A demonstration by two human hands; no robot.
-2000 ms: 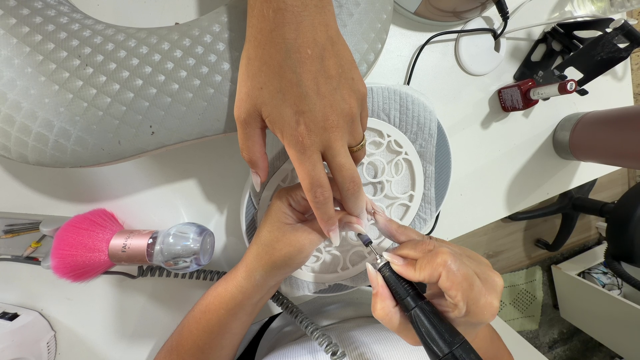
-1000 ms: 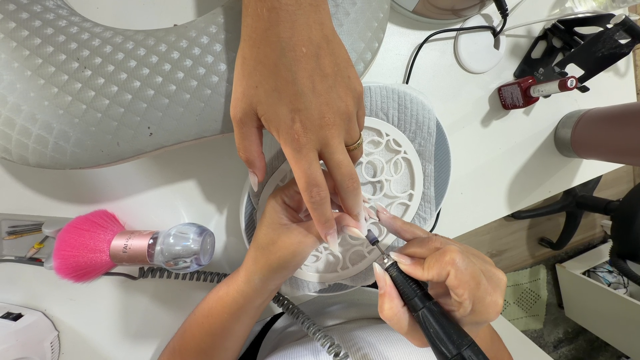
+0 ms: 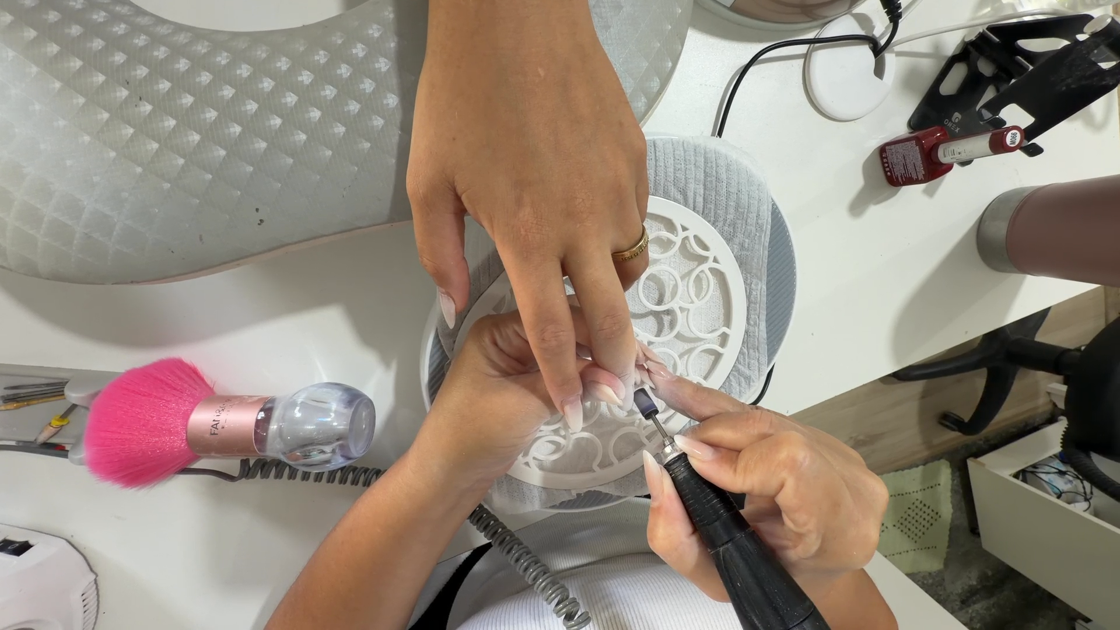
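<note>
My left hand (image 3: 503,381) grips a fingertip of another person's hand (image 3: 534,166), which reaches in from the top with a gold ring (image 3: 632,245) on one finger. My right hand (image 3: 774,481) holds a black electric nail drill (image 3: 731,542), pen-like. Its dark sanding bit (image 3: 646,403) is close beside the held fingertip; whether it touches cannot be told. Below the hands lies a round white grille with a circle pattern (image 3: 735,315), over a grey ribbed cloth (image 3: 709,171). My left fingers are partly hidden by the other person's hand.
A pink brush (image 3: 149,422) with a clear handle lies at left, near a coiled grey cable (image 3: 525,556). A quilted grey armrest (image 3: 210,131) fills the upper left. On the right are a red nail polish bottle (image 3: 914,157), a black stand (image 3: 1006,79) and a pink tumbler (image 3: 1063,229).
</note>
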